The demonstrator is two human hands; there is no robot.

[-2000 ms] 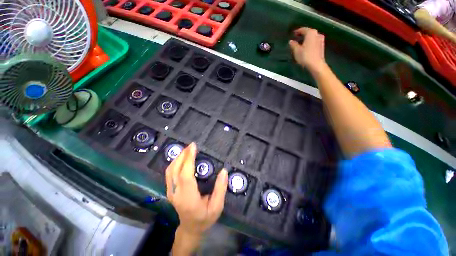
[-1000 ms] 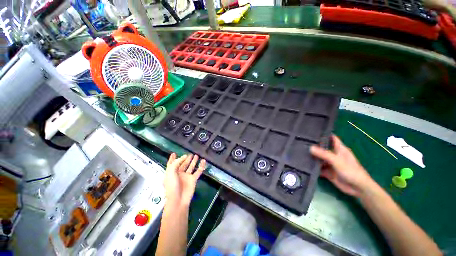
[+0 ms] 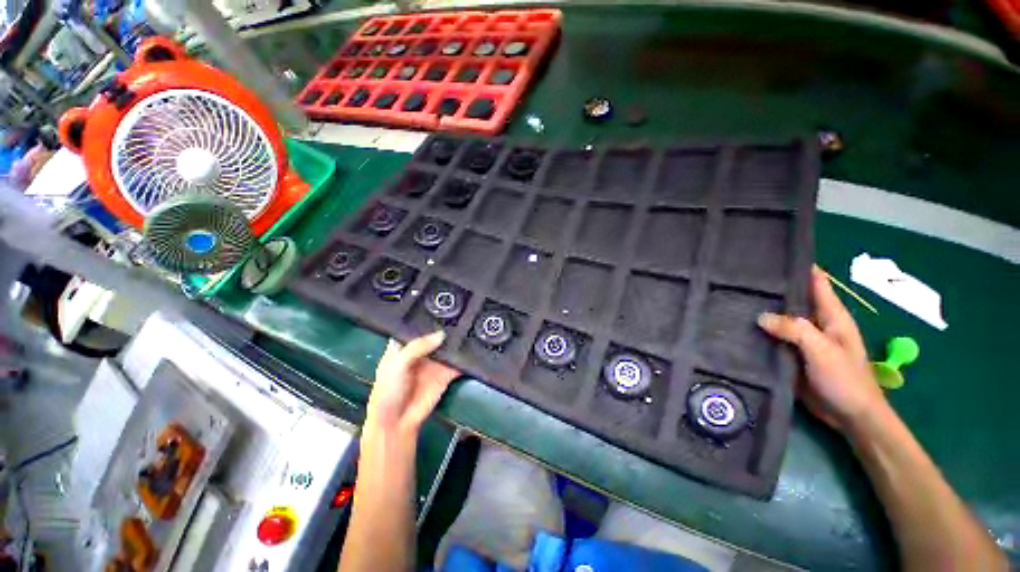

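Note:
The black foam tray [image 3: 626,240] is tilted, its right side nearer the camera. Watch case assemblies with ringed discs [image 3: 556,348] fill the near row of pockets. More black round units [image 3: 522,163] sit in pockets at the tray's left part; many middle and right pockets hold nothing. My right hand [image 3: 825,352] grips the tray's right edge, thumb on top, other fingers beyond or under the rim. My left hand [image 3: 414,380] is at the near edge with its thumb on the rim; its fingers are partly hidden below.
The press machine [image 3: 241,447] stands at lower left with orange nests [image 3: 171,469] and a red button [image 3: 275,526]. Fans [image 3: 198,164] stand left. A red tray [image 3: 434,69] lies beyond. A wipe [image 3: 898,291], a thin stick [image 3: 852,293] and green suction cup [image 3: 895,361] lie right.
My left hand has moved from beside the tray to its near edge. The tray's right side now appears raised and larger. My right hand still holds the right edge.

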